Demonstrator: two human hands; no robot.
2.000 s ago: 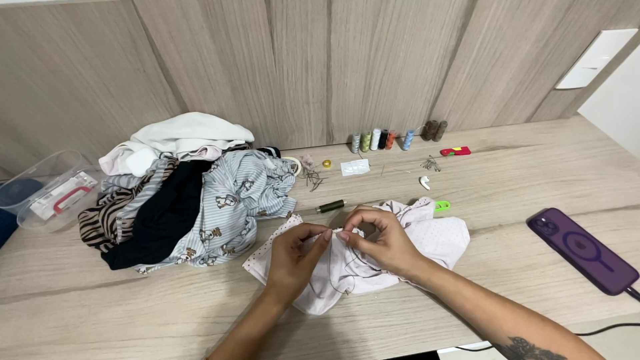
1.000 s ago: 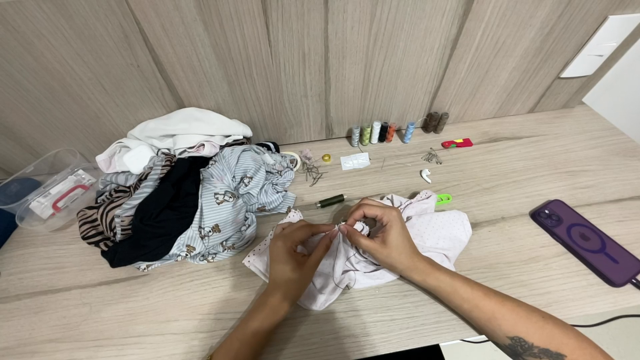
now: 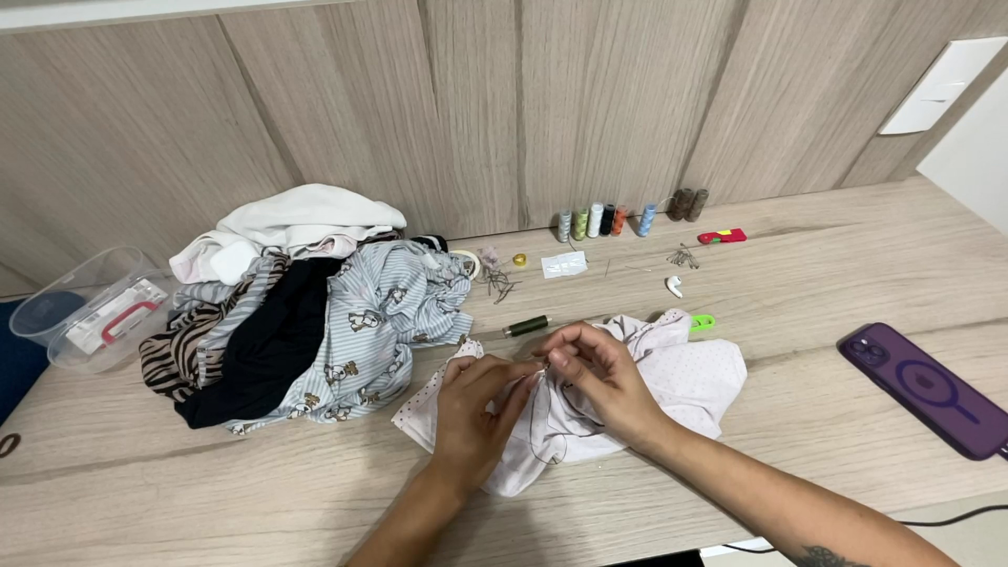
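Note:
A pale pink dotted cloth (image 3: 693,378) lies bunched on the wooden desk. My left hand (image 3: 480,402) pinches a fold of it between thumb and fingers. Close against those fingertips, my right hand (image 3: 602,378) has its thumb and index finger together at the fold; whether they hold a needle is too small to tell. A dark thread (image 3: 533,425) loops down over the cloth below my fingertips. Just behind my hands lies a dark green thread spool (image 3: 526,326) on its side. A bright green plastic piece (image 3: 702,322) lies at the cloth's back edge.
Piled clothes (image 3: 276,331) and a clear plastic container (image 3: 102,315) are at left. Several upright thread spools (image 3: 596,220) line the back wall, near safety pins (image 3: 683,256), a red cutter (image 3: 722,236) and a white earbud (image 3: 674,286). A purple-cased phone (image 3: 925,390) lies at right.
Both hands stay close together over the cloth. The fingers of my right hand have shifted slightly, and a loop of dark thread now shows plainly below the fingertips.

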